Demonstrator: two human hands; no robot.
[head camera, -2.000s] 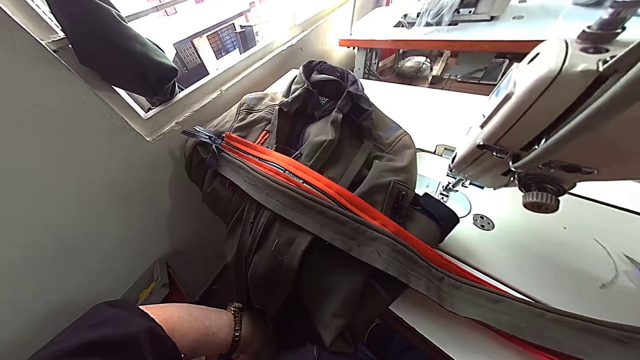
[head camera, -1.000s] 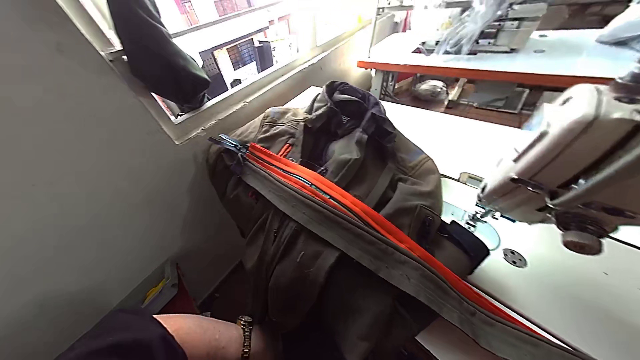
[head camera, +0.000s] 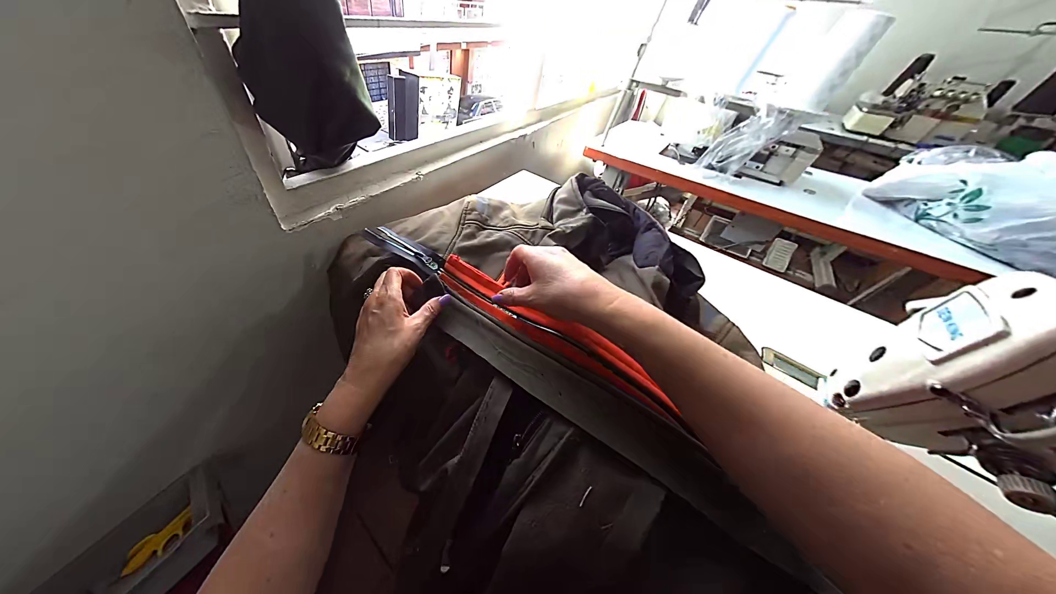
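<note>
A grey-brown fabric strip (head camera: 544, 379) with an orange edge and a dark zipper (head camera: 569, 334) lies diagonally over a dark olive jacket (head camera: 503, 221). My left hand (head camera: 394, 318), with a gold watch at the wrist, pinches the strip beside the zipper slider (head camera: 431, 262), near the strip's upper left end. To its right, my right hand (head camera: 540, 282) grips the orange fabric (head camera: 602, 337) between thumb and fingers. Loose zipper ends (head camera: 392, 241) stick out past the left hand. The strip's lower end is hidden behind my right forearm.
A white sewing machine (head camera: 949, 355) stands at the right on a white table (head camera: 742, 285). Behind it is an orange-edged table (head camera: 792, 216) with plastic bags. A window with a dark cloth (head camera: 301, 82) hanging by it is at upper left. Yellow-handled scissors (head camera: 157, 542) lie low at the left.
Both hands have come onto the strip near its zippered end; earlier only my left forearm showed at the bottom edge. The view has shifted, with more of the room at the right.
</note>
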